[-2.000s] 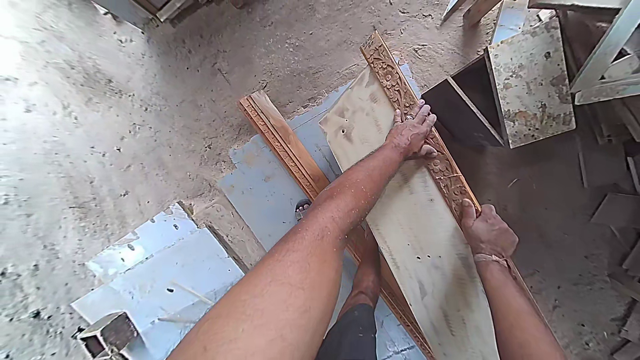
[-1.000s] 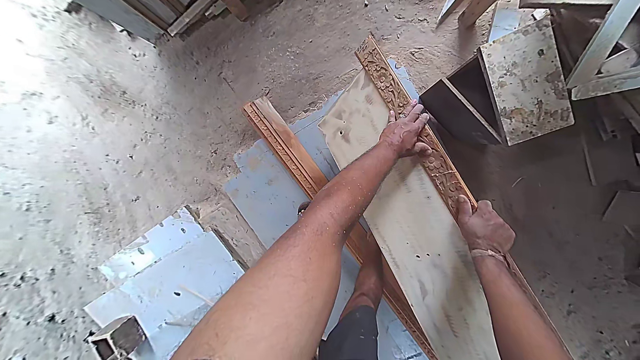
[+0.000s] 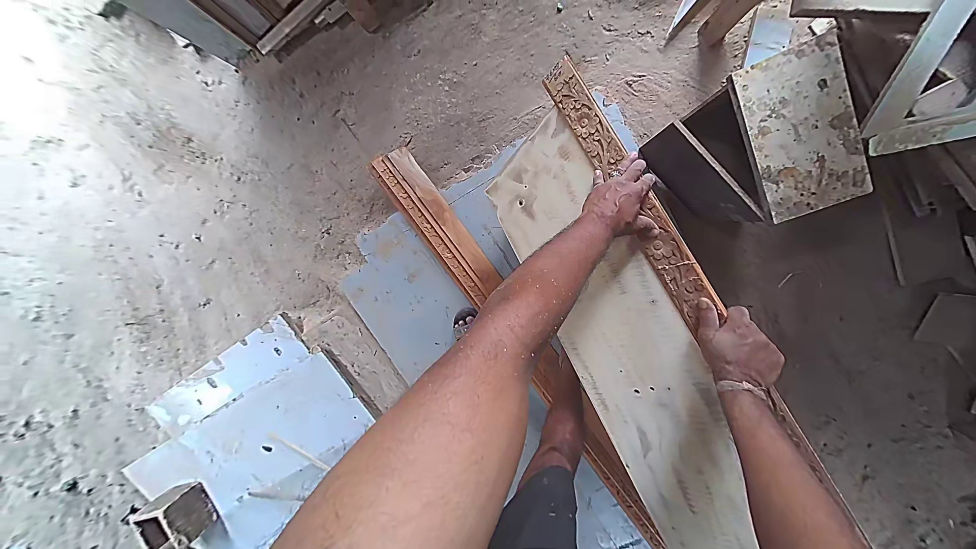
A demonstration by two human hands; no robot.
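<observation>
A long carved wooden board (image 3: pixel 583 114) with floral relief lies along the right edge of a pale, worn wooden plank (image 3: pixel 633 358). My left hand (image 3: pixel 621 198) rests on the carved board near its upper part, fingers spread across the carving. Lower down, my right hand (image 3: pixel 738 343) grips the same board at its outer edge, thumb on top. Left of the plank, a second carved wooden molding (image 3: pixel 442 236) runs roughly parallel, partly hidden under my left forearm and the plank. My leg shows between the molding and the plank.
Light blue-grey sheets (image 3: pixel 396 282) lie beneath the boards, with more sheets (image 3: pixel 252 396) at lower left beside a small box-like block (image 3: pixel 175 515). At right stand a stained open wooden box (image 3: pixel 804 130) and a pale frame (image 3: pixel 915 76). Scraps lie on the dusty floor.
</observation>
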